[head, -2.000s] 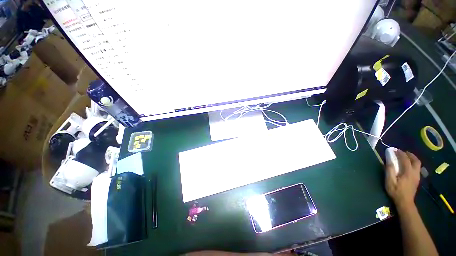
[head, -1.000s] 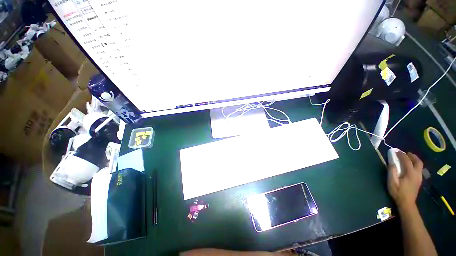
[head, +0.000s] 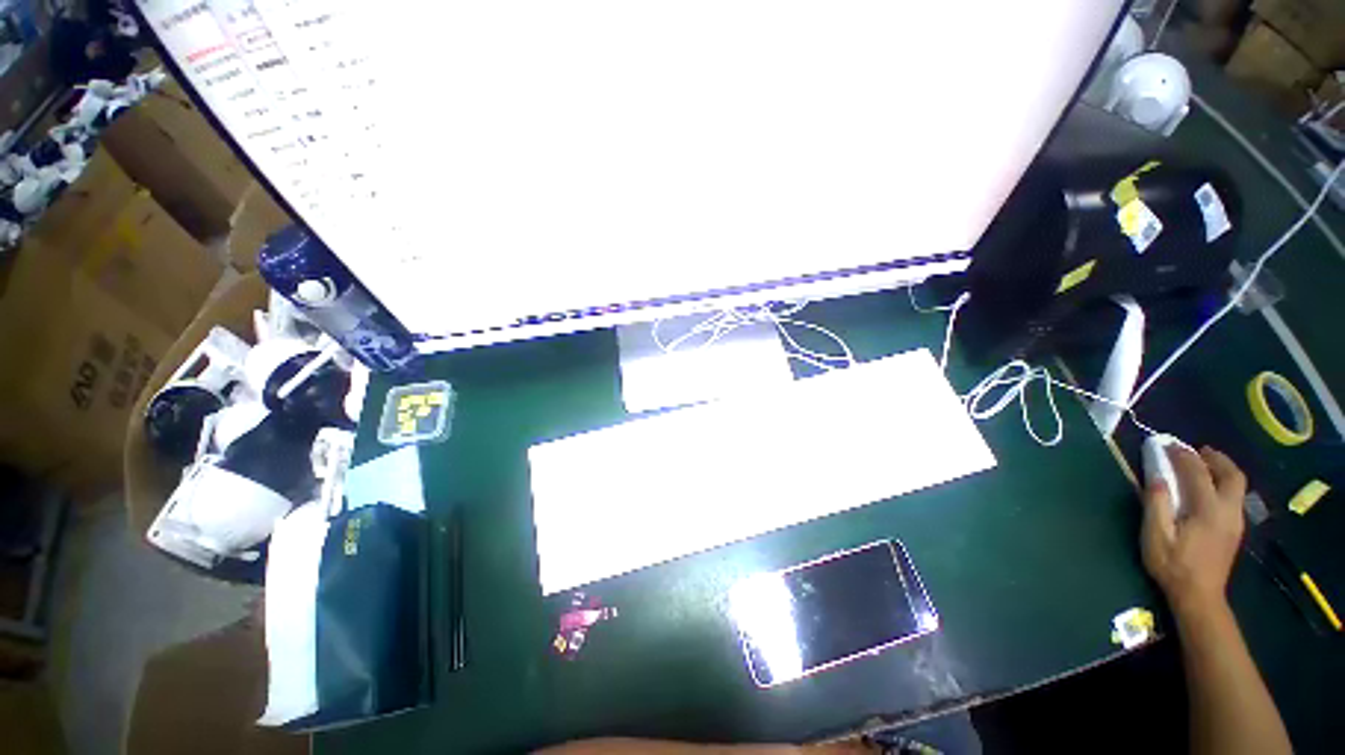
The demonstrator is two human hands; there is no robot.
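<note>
My right hand [head: 1198,534] rests over a small white mouse [head: 1161,469] at the right edge of the green bench top. The large bright monitor [head: 634,148] fills the top of the view, with lines of small text at its left. A plain white slab [head: 752,469], maybe a keyboard, lies below it with no keys visible. A dark smartphone [head: 838,612] with a pale rim lies nearer me. At the bottom edge a strip of bare forearm shows; my left hand itself is out of the picture.
Left are a dark green box [head: 372,612], a thin black stick [head: 457,590], a clear box with yellow pieces [head: 416,413], a blue bottle [head: 332,303] and a carton of white units [head: 221,509]. Right are a black case [head: 1165,258], yellow tape [head: 1279,409] and white cable [head: 1018,398].
The view has shifted very slightly. My right hand stays on the mouse, and the things on the bench have not visibly moved.
</note>
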